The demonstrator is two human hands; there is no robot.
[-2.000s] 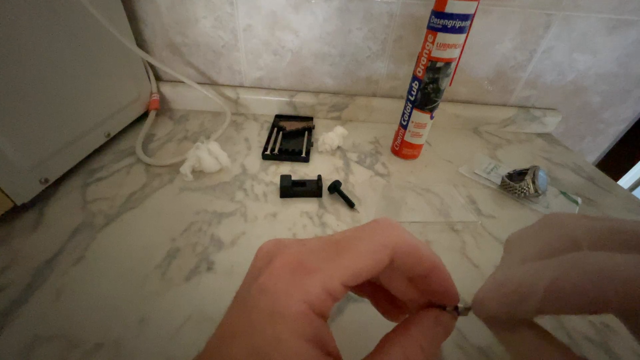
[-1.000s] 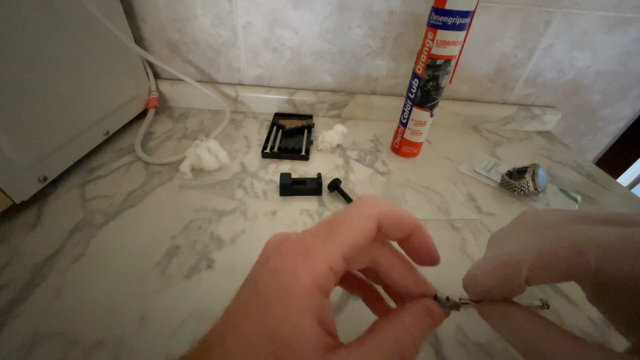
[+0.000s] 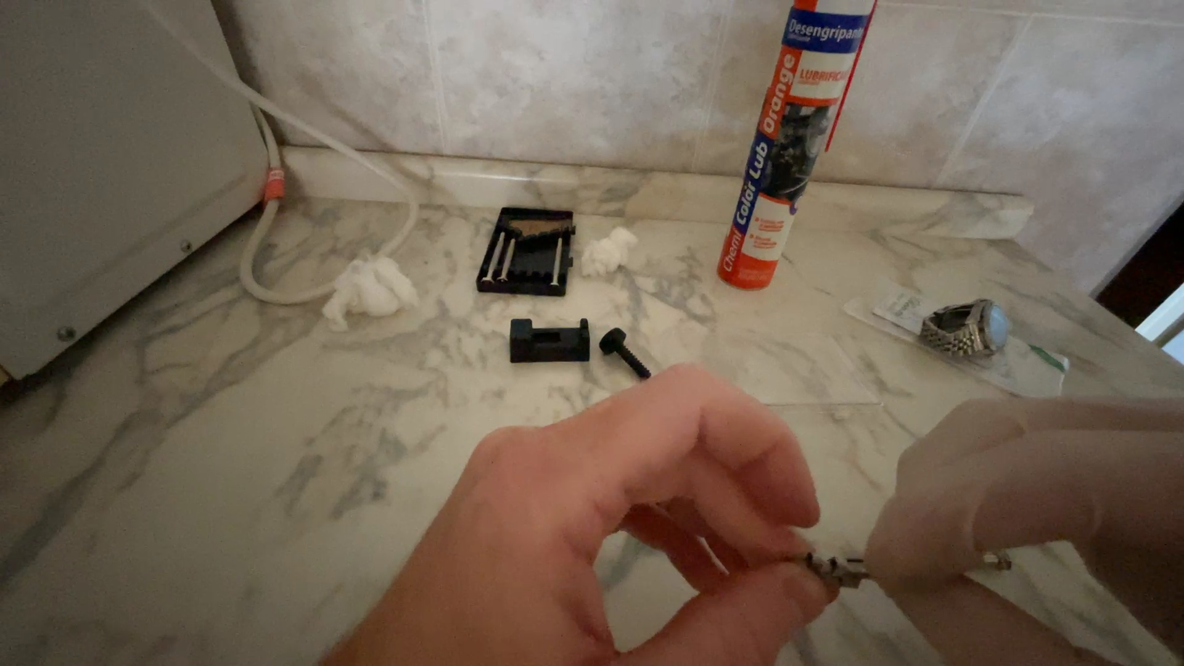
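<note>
My left hand [image 3: 638,499] pinches one end of a small metal watch-bracelet piece [image 3: 840,569] between thumb and finger, at the lower right of the view. From the right, my right hand [image 3: 1008,518], somewhat blurred, grips a thin metal part whose tip [image 3: 997,561] sticks out beyond its fingers; the fingertips meet the bracelet piece. Beyond the left hand lie a black plastic holder block [image 3: 549,342] and a black threaded screw with a round knob [image 3: 624,351]. A metal-bracelet wristwatch [image 3: 967,329] rests on a clear plastic packet [image 3: 1036,368] at the right.
A black case of small screwdrivers [image 3: 525,252] lies between crumpled white tissue [image 3: 370,290] and another white wad [image 3: 609,252]. A lubricant spray can [image 3: 786,148] stands near the tiled wall. A pale hose [image 3: 252,264] curves beside a grey appliance [image 3: 120,157] at the left.
The thin metal part's tip, hidden two seconds ago, shows beyond my right fingers. My left hand keeps its pinch on the small piece. The objects behind have stayed in place.
</note>
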